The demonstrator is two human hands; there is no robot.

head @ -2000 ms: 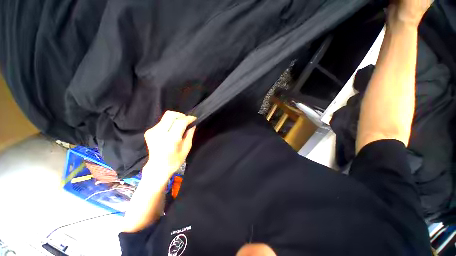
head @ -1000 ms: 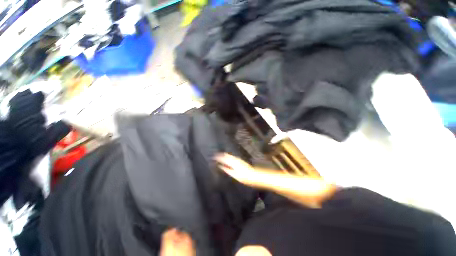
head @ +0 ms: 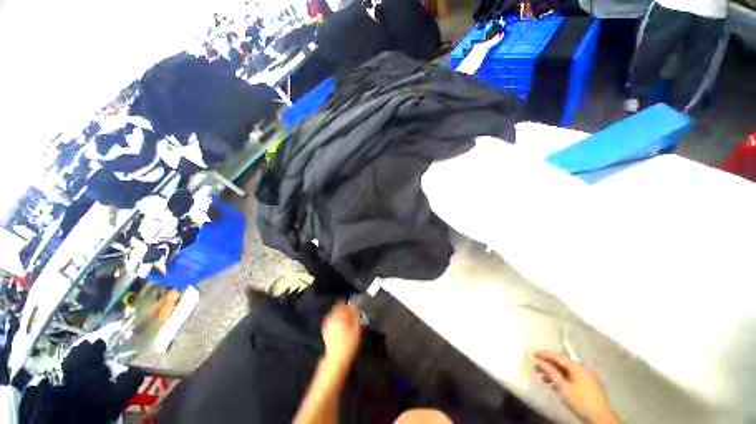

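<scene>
A dark garment hangs at the lower left, below the table edge. My left hand is closed on its upper part. My right hand is over the off-white table cover, fingers slightly bent and apart, holding nothing. A heap of dark cloth lies across the far left end of the white padded board and hangs over the edge.
A blue flat object lies on the board's far side. Blue crates and a person's legs are beyond. A blue bin and tables heaped with black and white pieces are at left.
The view has turned up toward the board and room. My right hand has left the dark cloth and moved over the table. My left hand has moved up and still holds the garment.
</scene>
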